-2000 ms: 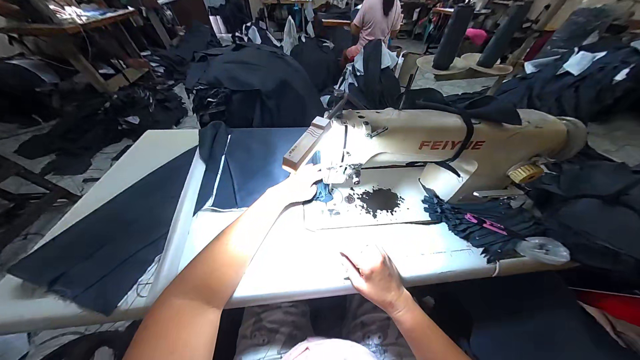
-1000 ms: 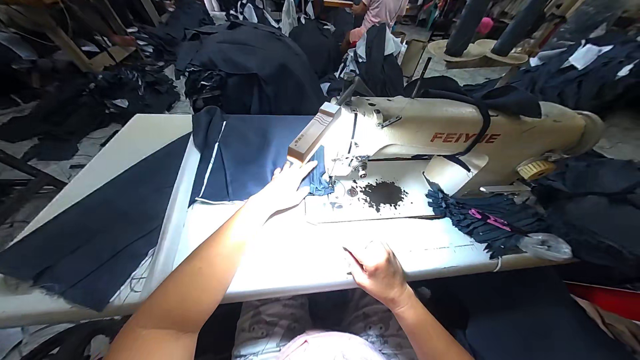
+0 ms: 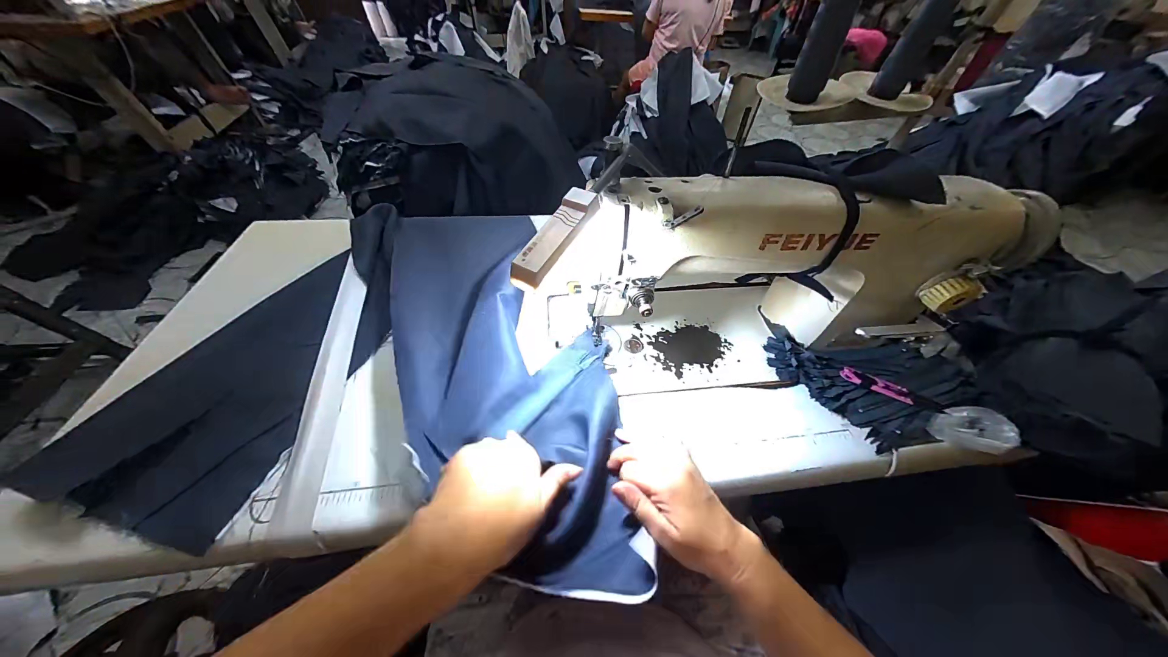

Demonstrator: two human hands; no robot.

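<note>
A navy fabric piece runs from the back of the table to its front edge, one corner lying at the needle of the Feiyue sewing machine. My left hand grips the fabric near the front edge, thumb on top. Just to its right, my right hand pinches the fabric's right side. The near end, with a white edge, hangs between and below both hands. A lamp lights the needle area from the left of the machine head.
Dark fabric strips lie on the table's left. Gathered dark pieces with pink-handled snips and a clear plastic item sit at the right. Fabric heaps stand behind. A person in pink is at the back.
Both hands have come together on the fabric, which now reaches over the table's front edge. A second ago my left hand was beside the needle and my right hand was over the front edge without this fabric.
</note>
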